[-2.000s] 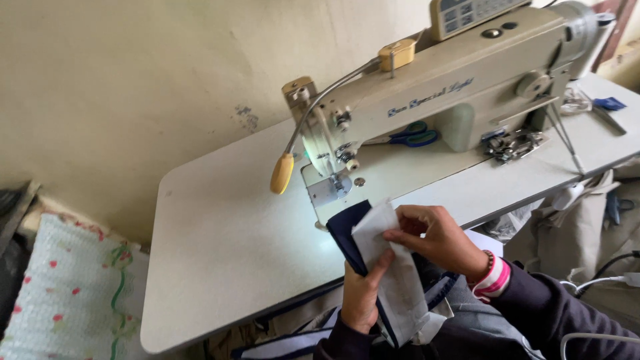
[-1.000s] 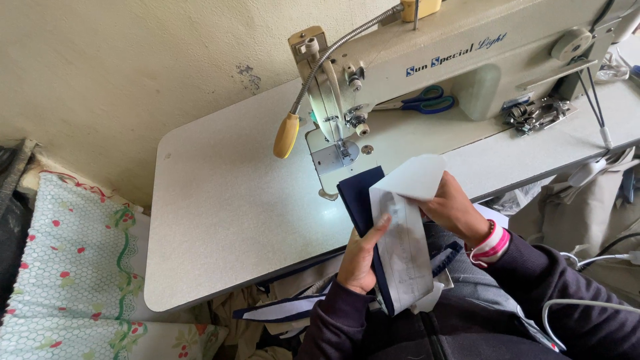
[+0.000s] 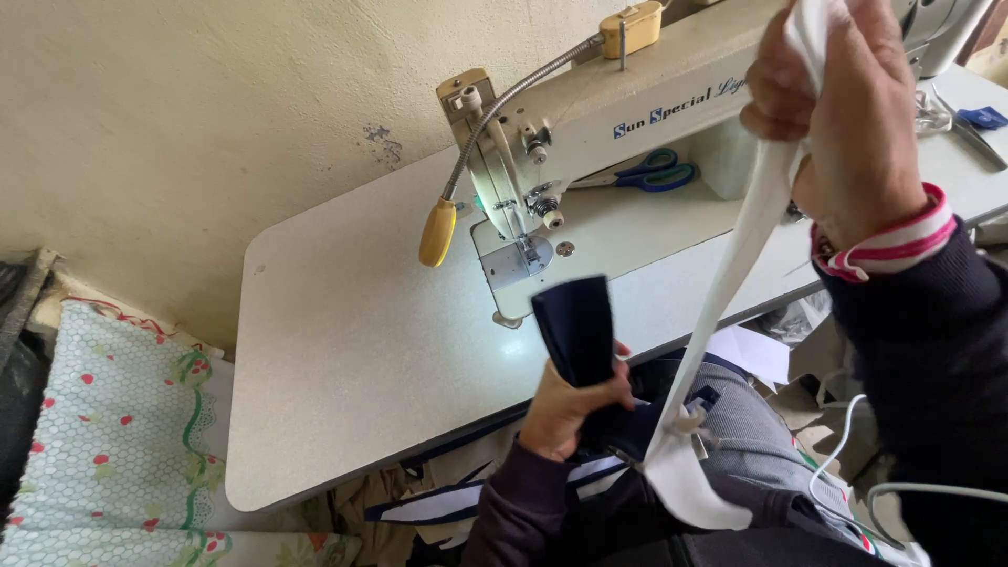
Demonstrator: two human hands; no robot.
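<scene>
My left hand [image 3: 568, 405] grips a folded piece of dark navy fabric [image 3: 579, 331] over the table's front edge, just below the sewing machine's needle plate. My right hand [image 3: 839, 102], raised at the upper right in front of the machine arm, is closed on the upper end of a long white fabric strip [image 3: 732, 268]. The strip hangs stretched down to my lap, where its lower end curls beside the navy fabric. Whether the strip is joined to the navy fabric cannot be told. The industrial sewing machine [image 3: 583, 118] has its presser foot [image 3: 528, 250] above the plate, with nothing seen under it.
Blue-handled scissors [image 3: 657, 173] lie under the machine arm. A yellow-tipped gooseneck lamp [image 3: 437, 232] hangs left of the needle. The white table [image 3: 354, 339] meets the wall behind. Patterned cloth [image 3: 118, 409] lies at the left. Cut fabric pieces [image 3: 433, 504] and a white cable [image 3: 839, 449] are below.
My right hand has moved up and to the right, pulling the white strip away from the navy fabric, against which it lay before. My left hand still holds the navy fabric.
</scene>
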